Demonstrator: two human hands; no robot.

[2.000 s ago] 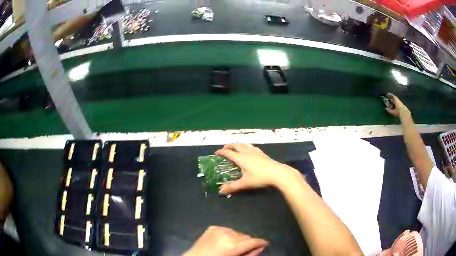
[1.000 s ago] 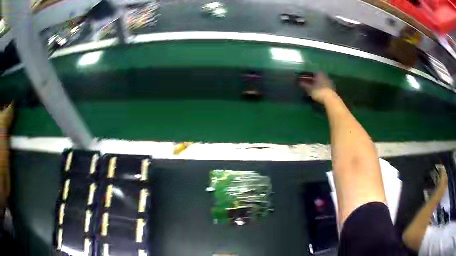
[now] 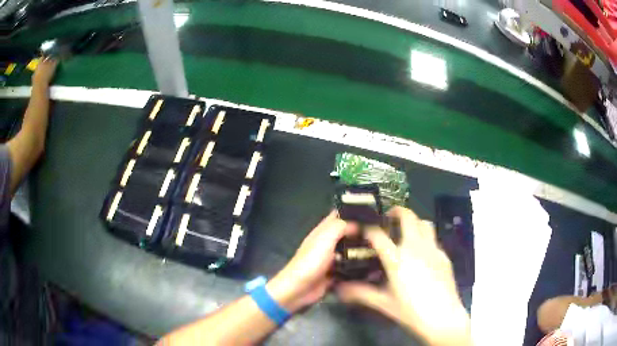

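My left hand (image 3: 314,260), with a blue band (image 3: 267,301) on the wrist, holds a black phone housing (image 3: 358,209) with pale strips by its left side. My right hand (image 3: 413,270) is blurred and lies over the housing's right side, its thumb or finger across the housing's face. Whether it grips the housing I cannot tell. Green main boards (image 3: 369,173) lie in a loose pile just beyond the housing, partly covered by it. Black housings with pale strips (image 3: 183,179) stand in two columns at the left.
White paper sheets (image 3: 509,253) lie at the right, beside a dark flat panel (image 3: 454,226). A worn white rail (image 3: 406,153) separates the bench from the green belt (image 3: 284,88). A grey post (image 3: 162,51) rises behind the stacks. Other people's arms show at far left and lower right.
The view has turned, shifting the stacks rightward. My right arm has come back from over the belt to the bench. A black housing is now in my left hand, in front of the board pile.
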